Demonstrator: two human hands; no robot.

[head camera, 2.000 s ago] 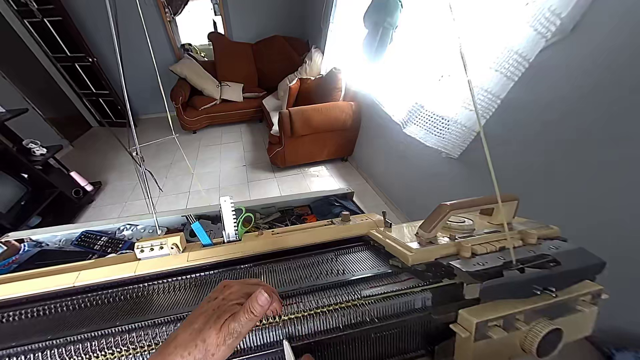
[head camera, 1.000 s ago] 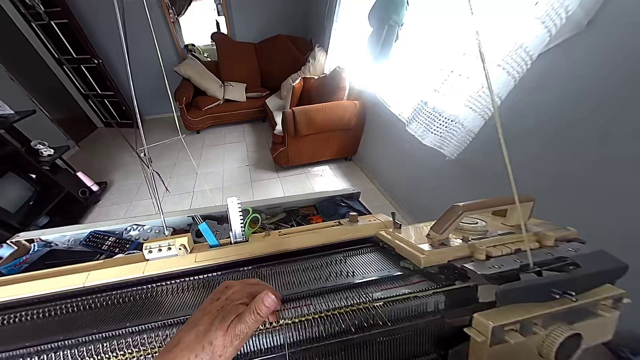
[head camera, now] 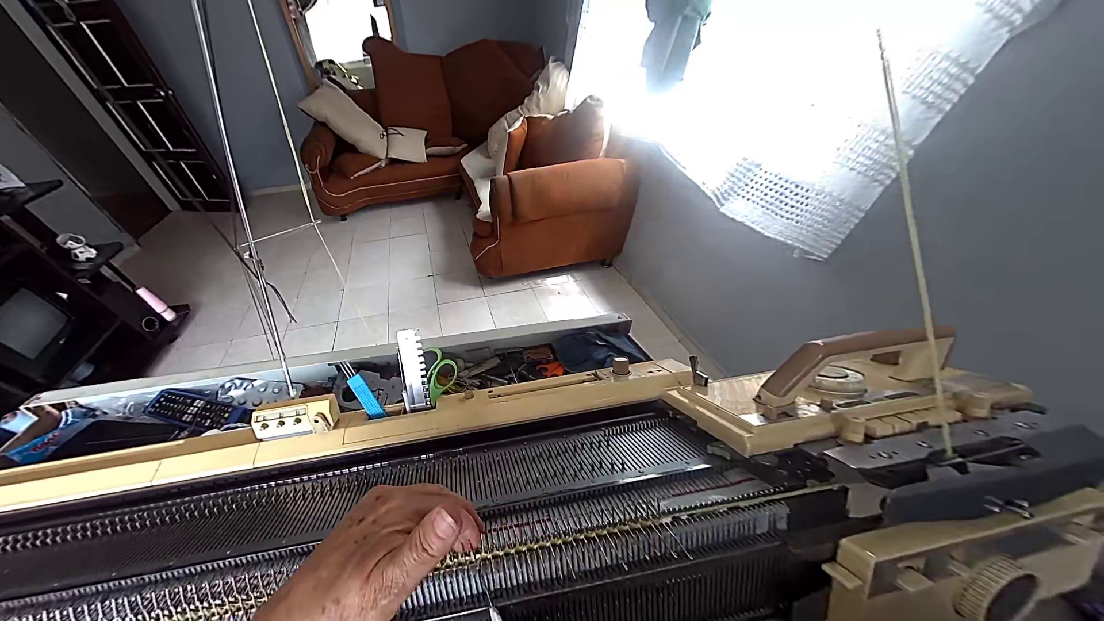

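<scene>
My left hand (head camera: 388, 548) rests palm down over the needle beds of a knitting machine (head camera: 552, 466), its fingers curled at the needles and its thumb lying along the near side. Whether it grips anything is hidden. Yellowish yarn (head camera: 595, 533) runs in loops along the needles to the right of the hand. A thin metal tool tip (head camera: 493, 611) shows at the bottom edge, just right of the hand; what holds it is out of view. My right hand is not seen. The carriage (head camera: 862, 405) stands at the right end, with a yarn strand (head camera: 916, 241) rising from it.
Behind the beds, a tray (head camera: 509, 341) holds green-handled scissors (head camera: 442, 373), a blue-handled tool (head camera: 366, 395), a white toothed comb (head camera: 413, 371) and a remote control (head camera: 194, 410). A yarn mast (head camera: 226, 155) rises at the left. Brown sofas (head camera: 561, 203) stand beyond.
The pale tool near my left hand, larger in view two seconds ago, now shows only its tip at the bottom edge. My left hand has stayed at about the same place on the needles.
</scene>
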